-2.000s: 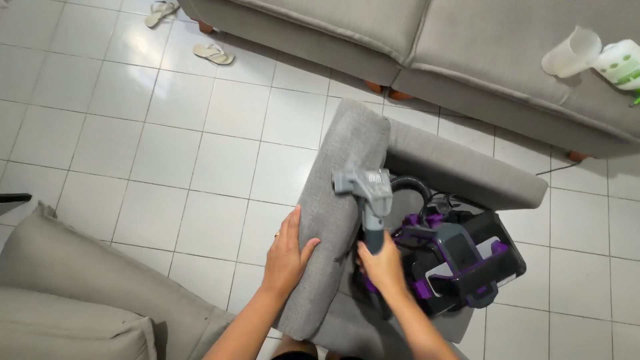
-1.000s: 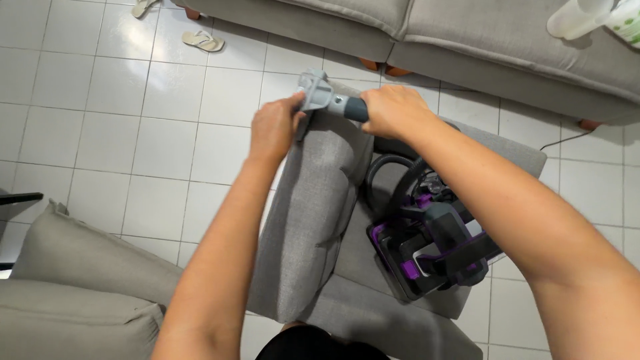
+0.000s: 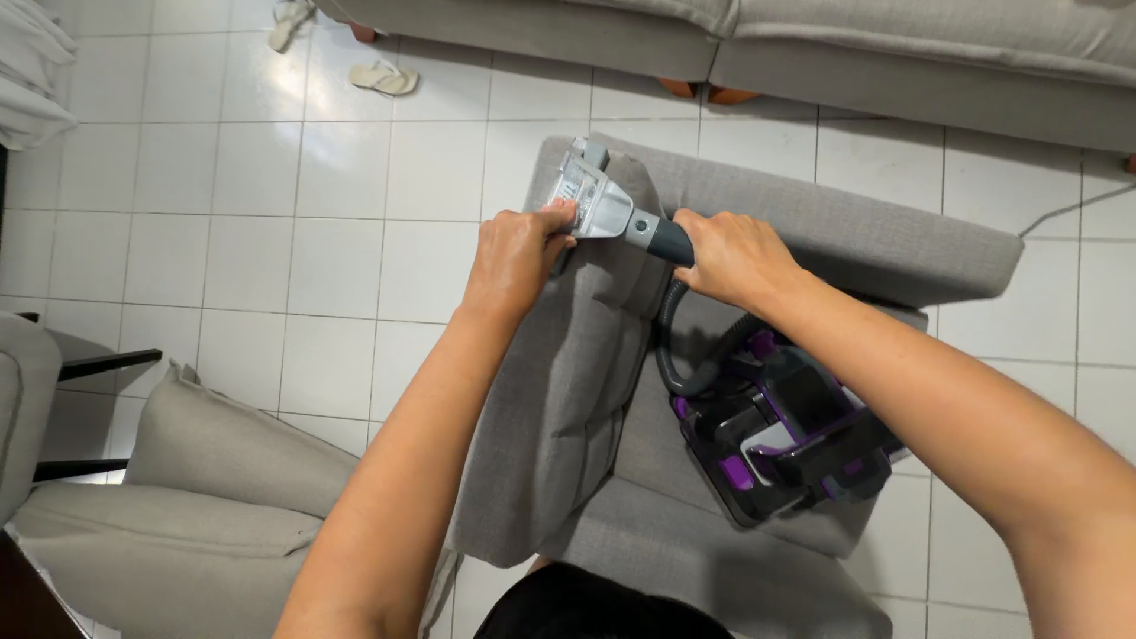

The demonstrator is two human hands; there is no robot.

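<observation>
A grey upholstery cleaner nozzle with a clear head lies across the top end of the grey armchair's backrest. My right hand is closed around its dark handle. The fingers of my left hand press on the near edge of the nozzle head; the left palm is partly hidden from view. A ribbed hose runs from below my right hand to a black and purple portable carpet cleaner, which stands on the armchair's seat, partly behind my right forearm.
A grey sofa spans the top. Flip-flops lie on the white tiled floor. Grey cushions and a chair with black legs are at lower left. A cable runs at right.
Two seconds ago the nozzle was at mid-backrest with my left hand flat on the fabric. Both hands have moved to the backrest's far end, and my left hand has come onto the nozzle head.
</observation>
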